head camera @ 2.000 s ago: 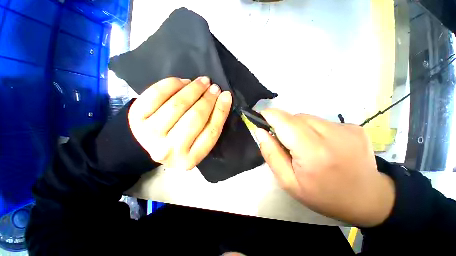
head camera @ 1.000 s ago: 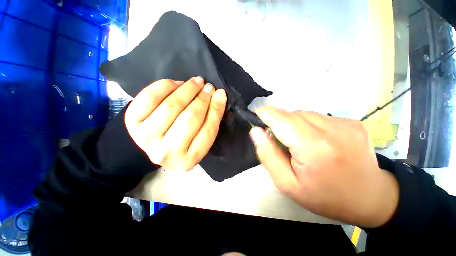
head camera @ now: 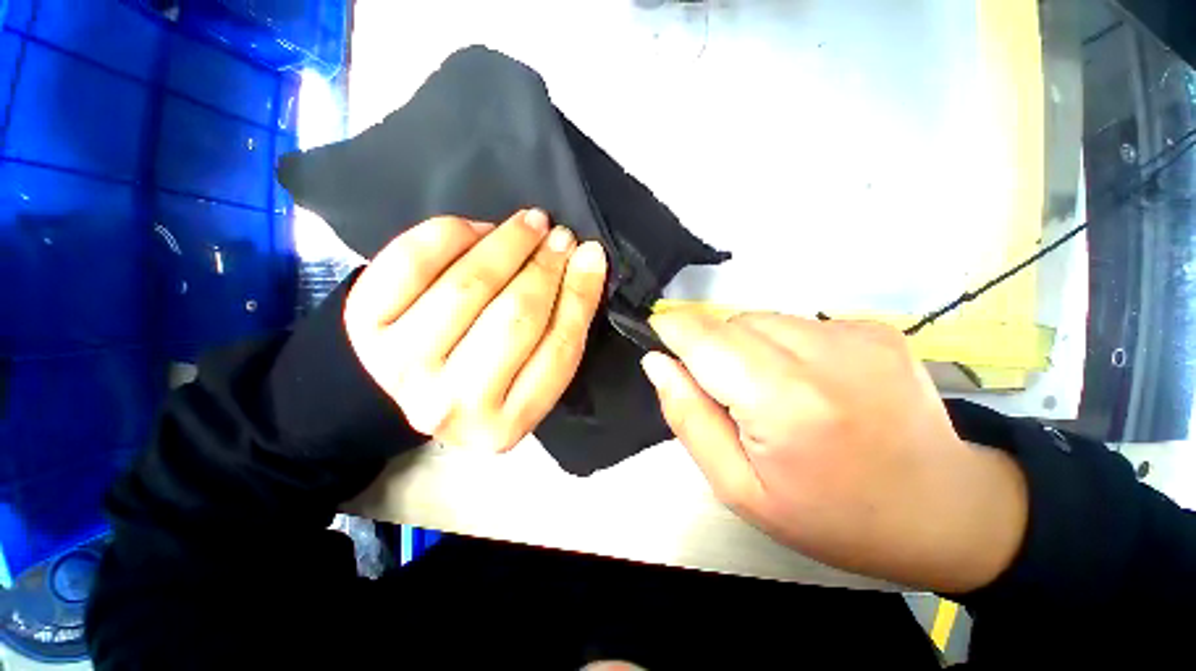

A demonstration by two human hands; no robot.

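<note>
A black fabric piece (head camera: 459, 144) lies at a slant over the pale bed and the light table edge, partly folded, with a raised fold running along its middle. My left hand (head camera: 479, 328) lies flat over its left part, fingertips pressed at the fold. My right hand (head camera: 826, 433) holds a small dark tool with a thin metallic blade (head camera: 635, 328), likely thread snips; its tip touches the fabric just right of my left fingertips. The rest of the tool is hidden in my right hand.
Blue plastic crates (head camera: 79, 236) stand at the left. Yellow tape (head camera: 1010, 171) edges the pale bed (head camera: 813, 157) at the right. A dark cord (head camera: 997, 283) runs at a slant beyond my right hand. The light table edge (head camera: 577, 544) crosses below the hands.
My right hand has shifted slightly left and down with the tool, whose blade now shows against the fabric. My left hand stays on the fabric.
</note>
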